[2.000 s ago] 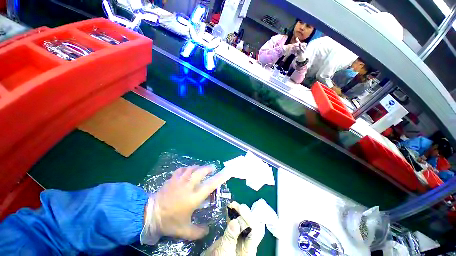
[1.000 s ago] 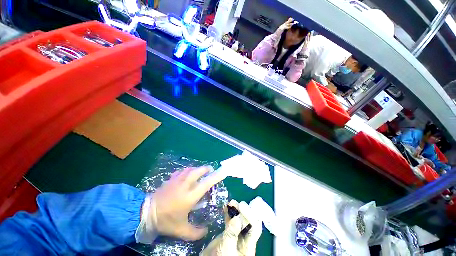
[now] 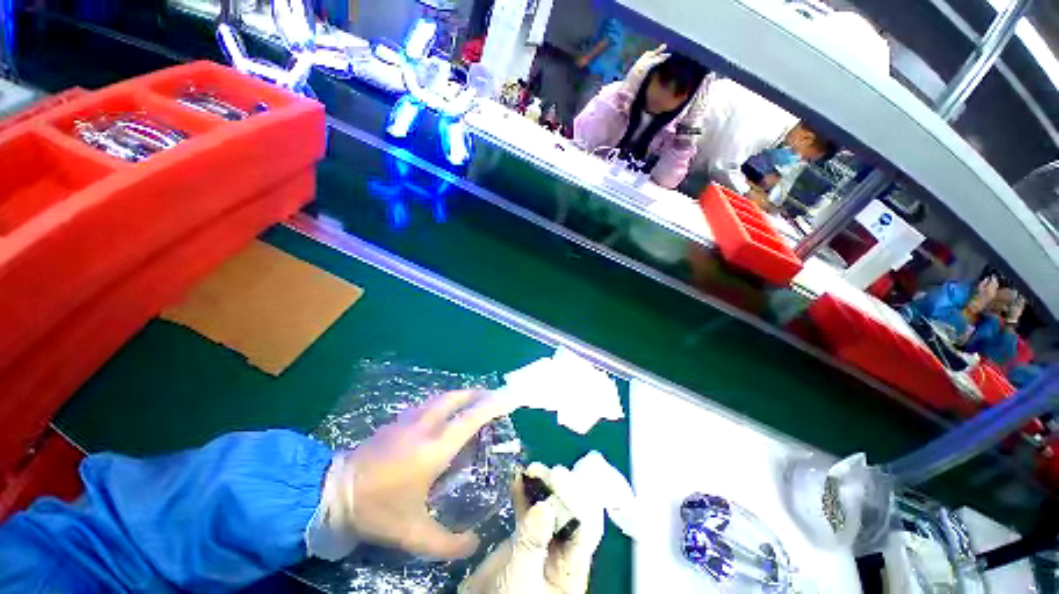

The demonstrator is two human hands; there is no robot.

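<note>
My left hand [image 3: 401, 476], in a whitish glove, is spread with the thumb apart over a clear glossy housing [image 3: 470, 478] that lies on crinkled transparent film [image 3: 377, 400]. Whether its fingers grip the housing I cannot tell. My right hand [image 3: 540, 545], gloved and partly cut off by the bottom edge, is closed on a small black-ended tool [image 3: 535, 490]. A white cloth or paper piece [image 3: 602, 485] is at the right hand, and another white piece [image 3: 569, 391] lies on the green surface beyond.
Red bins [image 3: 221, 151] with shiny parts are stacked at left beside brown cardboard [image 3: 273, 304]. A white board [image 3: 668, 447] at right holds a shiny shell [image 3: 729, 543] and a cloudy bag of small parts [image 3: 838, 501]. A glowing dog-shaped lamp [image 3: 427, 99] stands beyond. People work across the conveyor.
The whole view has shifted slightly, so the bench and bins appear a little further left. My hands stay in nearly the same pose over the film. People across the conveyor have moved.
</note>
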